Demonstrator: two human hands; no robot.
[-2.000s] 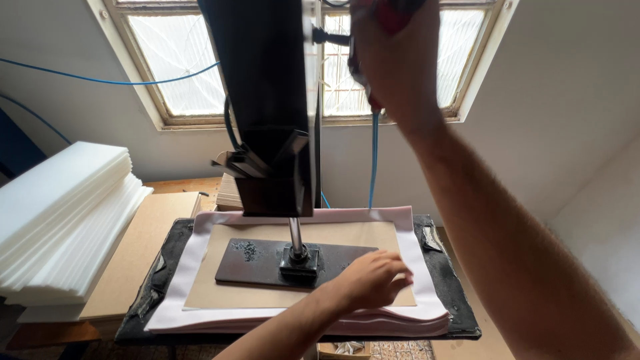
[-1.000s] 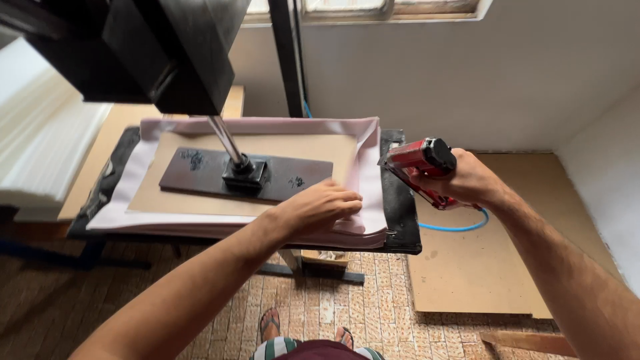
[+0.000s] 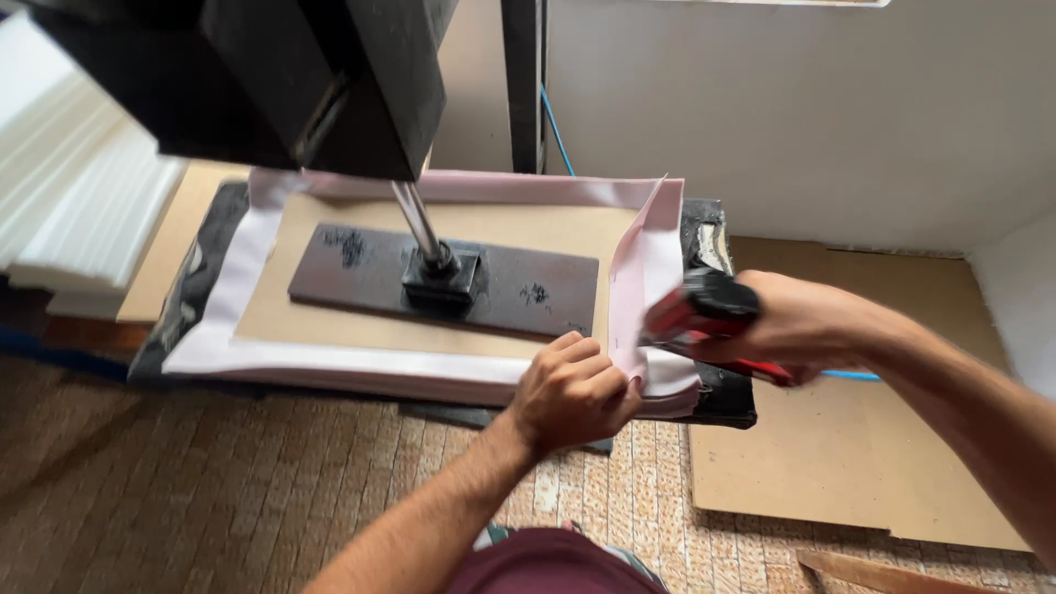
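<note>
My left hand (image 3: 577, 392) grips the edge of pale pink sheet material (image 3: 631, 285), which is folded over the right side of a tan board (image 3: 503, 227) near its front corner. My right hand (image 3: 792, 322) holds a red and black pneumatic stapler (image 3: 701, 305), somewhat blurred, its nose at the folded strip just right of my left hand. A dark metal plate (image 3: 520, 289) on a steel piston rod (image 3: 418, 219) rests on the board. Pink material stands up around the board's other sides. All this lies on a black padded table (image 3: 734, 396).
The black press housing (image 3: 330, 91) hangs over the table, with a black post (image 3: 524, 91) behind. White foam sheets (image 3: 91, 190) are stacked at left. Large tan boards (image 3: 792, 470) lie on the tiled floor at right, where a blue hose (image 3: 854, 375) shows.
The pink right side has been folded inward over the board. My right hand has brought the stapler in from beside the table to this fold. Two seconds ago it was raised high. The view has tilted down.
</note>
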